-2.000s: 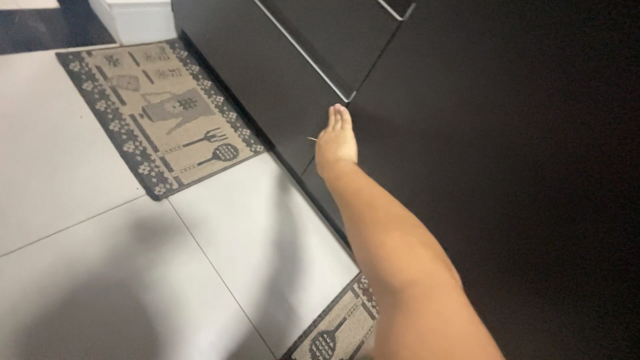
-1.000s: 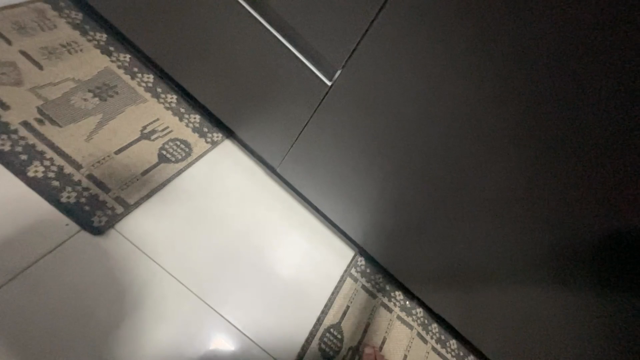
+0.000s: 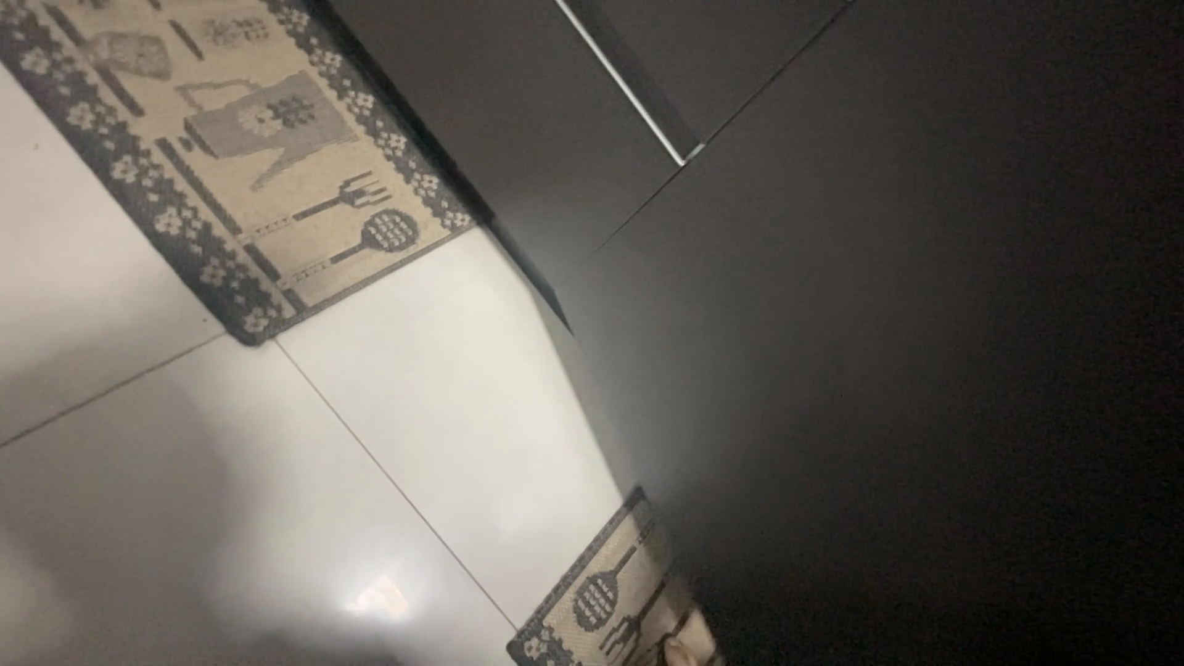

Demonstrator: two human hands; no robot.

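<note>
Neither of my hands can be clearly made out. A dark, smooth cabinet front [image 3: 879, 370] fills the right side of the view. A pale metal edge strip [image 3: 622, 83] runs along a recess in its upper part and ends at a thin seam. Below that, the dark surface reaches over part of a woven mat [image 3: 601, 592] with a spatula and fork pattern at the bottom. On this mat, at the very bottom edge, is a small skin-coloured shape [image 3: 680, 652]; whether it is a toe or a fingertip I cannot tell.
Another woven mat [image 3: 277, 139], patterned with a jug, fork and slotted spoon, lies along the cabinet base at the upper left. Pale glossy floor tiles [image 3: 416, 370] with thin joints lie between the mats and reflect light.
The hand and forearm that reached to the dark front in the earliest frame are out of view. The dark surface now hides the lower mat's flowered border, which showed one second ago.
</note>
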